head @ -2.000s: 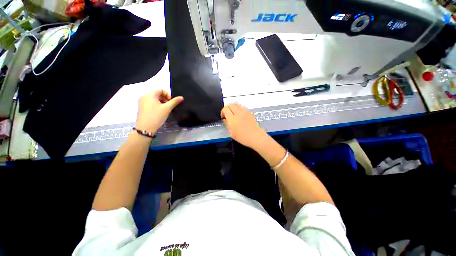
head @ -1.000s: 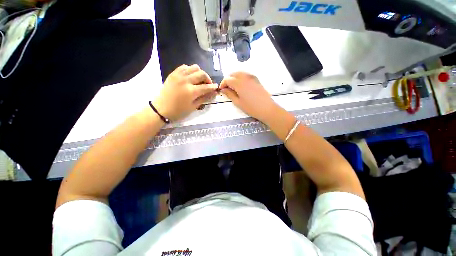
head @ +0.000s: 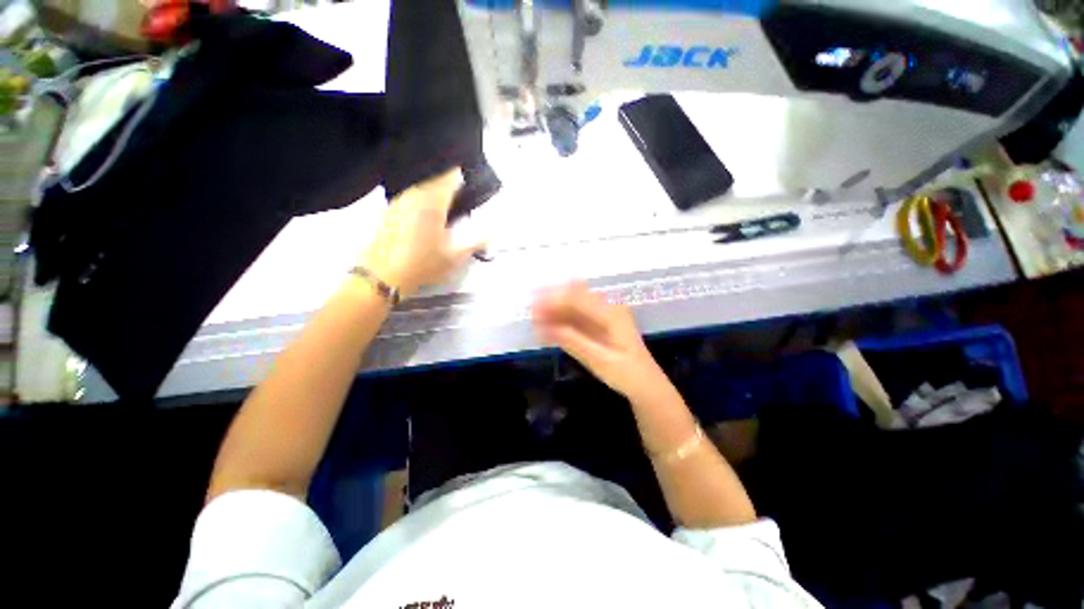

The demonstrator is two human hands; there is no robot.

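Observation:
A long black cloth piece (head: 430, 95) lies on the white table, left of the needle area, with its near end folded or bunched. My left hand (head: 418, 236) is on that near end, its fingers partly hidden by the cloth. My right hand (head: 591, 331) is blurred, empty and open above the table's front edge. The presser foot and needle area (head: 523, 110) of the white sewing machine (head: 713, 54) is to the right of the cloth, not covered by it.
A black heap of cut pieces (head: 226, 155) lies at the left. A phone (head: 675, 150), dark snips (head: 757, 227) and yellow and red rings (head: 934, 231) lie on the right. Blue crates (head: 999, 345) with black pieces and white scraps stand below the table.
The cloth's near end has moved left, away from the needle. My right hand has let go and drawn back toward me; my left hand has moved slightly left.

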